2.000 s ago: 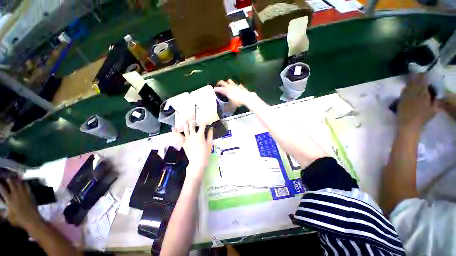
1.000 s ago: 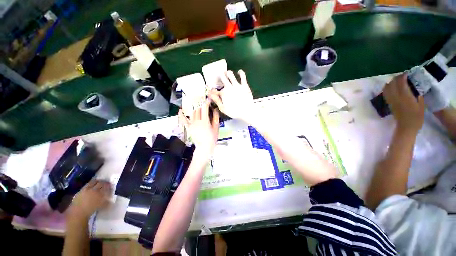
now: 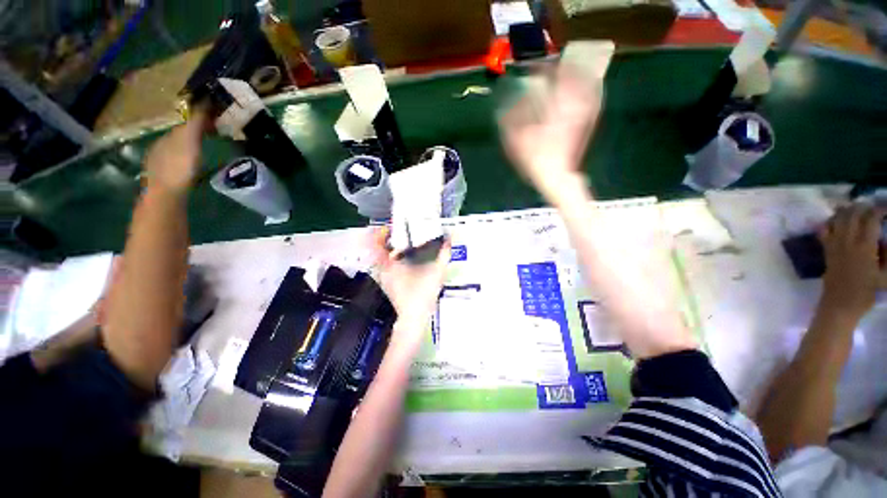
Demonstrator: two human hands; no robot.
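Note:
My left hand (image 3: 413, 279) holds an open retail box (image 3: 418, 202) with white flaps up, at the bench's back edge. A bagged cylindrical unit (image 3: 450, 181) stands partly hidden behind the box. My right hand (image 3: 554, 122) is blurred and raised over the green belt. White flaps (image 3: 589, 60) of another box show at its fingertips; whether it grips that box is hidden by blur. Glossy black cartons (image 3: 316, 340) lie in a pile left of my left forearm. White paper sheets (image 3: 496, 336) lie on the printed cardboard mat (image 3: 457, 399).
The green conveyor belt (image 3: 321, 209) carries bagged units (image 3: 364, 185) and open boxes (image 3: 384, 122). A neighbour's arm (image 3: 146, 263) reaches over the belt at left; another neighbour's hand (image 3: 852, 255) holds a dark item at right. Brown cartons (image 3: 428, 29) stand beyond the belt.
My right hand has left the two boxes in front of me and moved up and right over the belt. One box stays in my left hand. The left neighbour's arm has reached forward.

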